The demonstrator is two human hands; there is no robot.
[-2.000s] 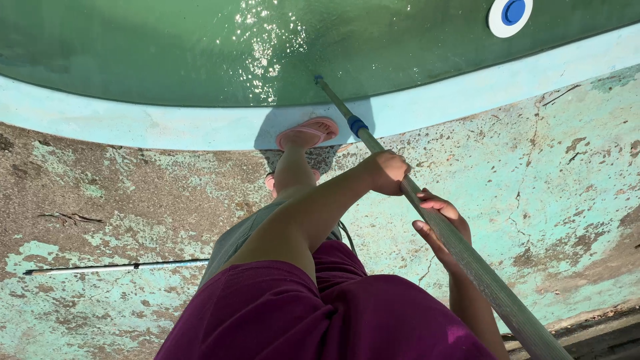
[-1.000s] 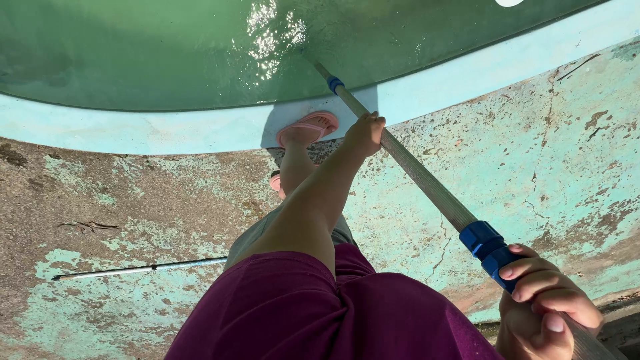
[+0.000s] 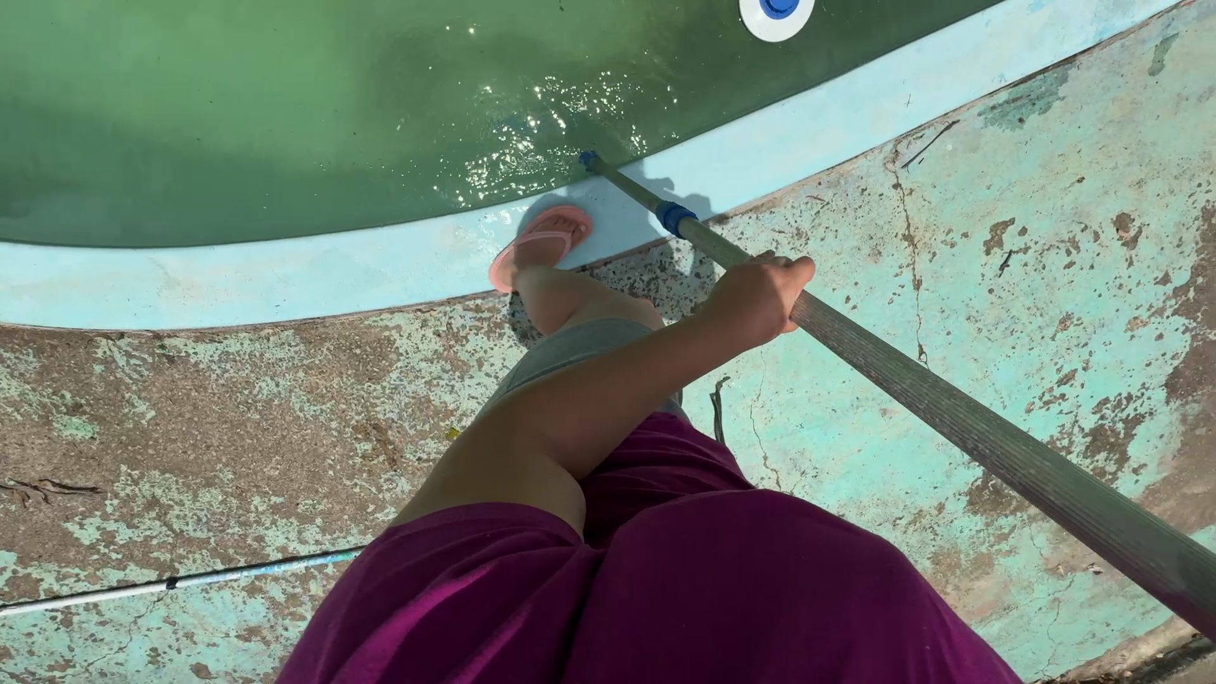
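My left hand (image 3: pixel 760 299) is closed around a long ribbed telescopic pole (image 3: pixel 912 385), which slants from the lower right up to the pool's edge. A blue collar (image 3: pixel 676 218) sits on the pole above that hand, and a blue fitting (image 3: pixel 590 161) at its tip is at the green pool water (image 3: pixel 285 114). Sun glints and ripples lie around the tip; whatever may be under the water is hidden. My right hand is out of the frame. The pole's near end runs out of view at the lower right.
A pale blue pool coping (image 3: pixel 285 280) curves across the view, with my foot in a pink flip-flop (image 3: pixel 546 245) on it. A white and blue round float (image 3: pixel 777 11) is in the water. Another thin pole (image 3: pixel 218 575) lies on the peeling painted concrete (image 3: pixel 1007 247) at left.
The pole has been drawn back out of the water, so its blue tip fitting shows again. My right hand, on the pole by a large blue collar one second ago, has left the view.
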